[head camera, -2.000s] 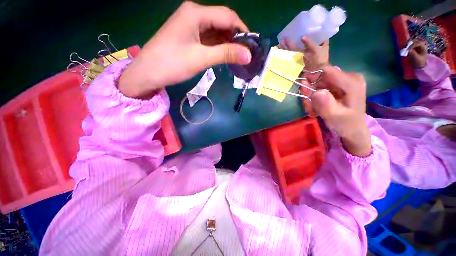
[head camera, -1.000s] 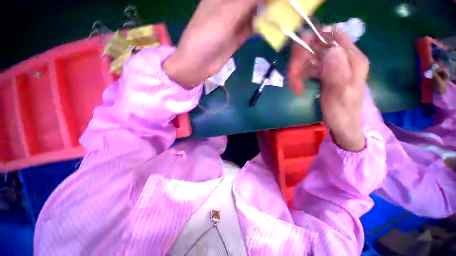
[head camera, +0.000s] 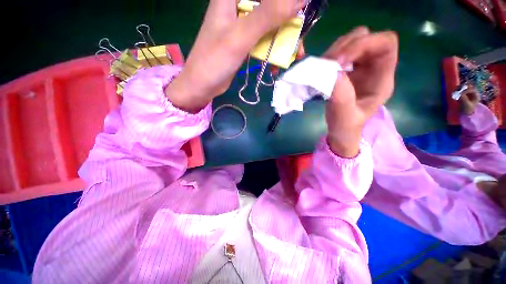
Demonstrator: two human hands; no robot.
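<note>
My left hand [head camera: 230,52], at the top centre, grips yellow binder clips [head camera: 282,45] with silver wire handles hanging down. A glossy black piece [head camera: 315,10] shows just beyond the clips at the top edge, mostly hidden and cut off. My right hand [head camera: 363,83], to the right, pinches a crumpled white cloth [head camera: 305,83] between thumb and fingers. The cloth is below and right of the clips. A short black pen [head camera: 273,122] lies on the bench, partly hidden behind the cloth.
A red slotted tray [head camera: 72,116] is at the left, with yellow clips [head camera: 152,54] grouped at its edge. A thin tan ring [head camera: 244,123] lies on the green bench [head camera: 277,145]. Another red tray [head camera: 288,173] is partly behind my right sleeve. A neighbour's hand [head camera: 470,101] is beside a red box [head camera: 452,91].
My right hand has left the clip's wire handles and now holds the white cloth. My left hand has the clipped piece near the top edge. The white bottles no longer show.
</note>
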